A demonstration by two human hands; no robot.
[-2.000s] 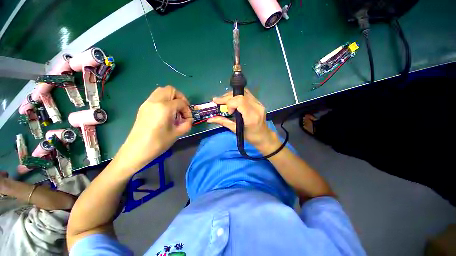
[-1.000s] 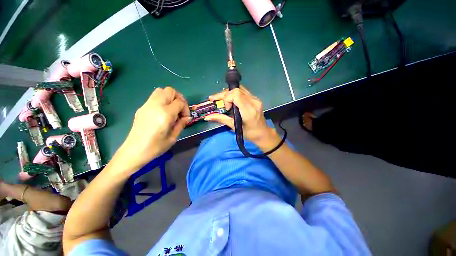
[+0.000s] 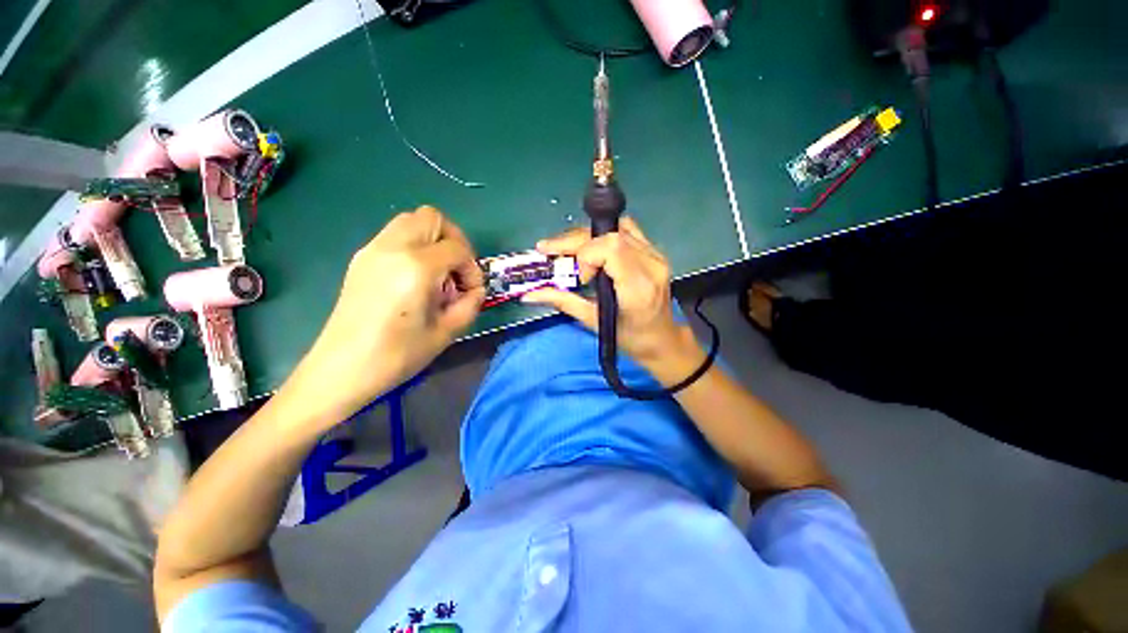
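Note:
A small board module (image 3: pixel 526 275) with a red wire lies between my two hands at the bench's front edge. My left hand (image 3: pixel 414 284) pinches its left end; the fingertips hide that end. My right hand (image 3: pixel 628 287) holds the module's right end with thumb and fingers. The same hand also carries the soldering iron (image 3: pixel 602 204), its black handle between the fingers and its bare metal tip pointing away from me, off the module. The iron's black cord loops under my right wrist.
Several pink hair dryer units (image 3: pixel 223 324) with open handles lie at the left. A loose board module (image 3: pixel 846 151) lies at the right, near a dark box with a red light (image 3: pixel 928 15). A pink barrel (image 3: pixel 674 27) lies at the top. Solder wire (image 3: pixel 402 139) curves over the green bench.
Both hands keep hold of the module, with little movement. The view has shifted slightly. The red light now shows on the box, and the neighbouring person's arm at lower left is out of view.

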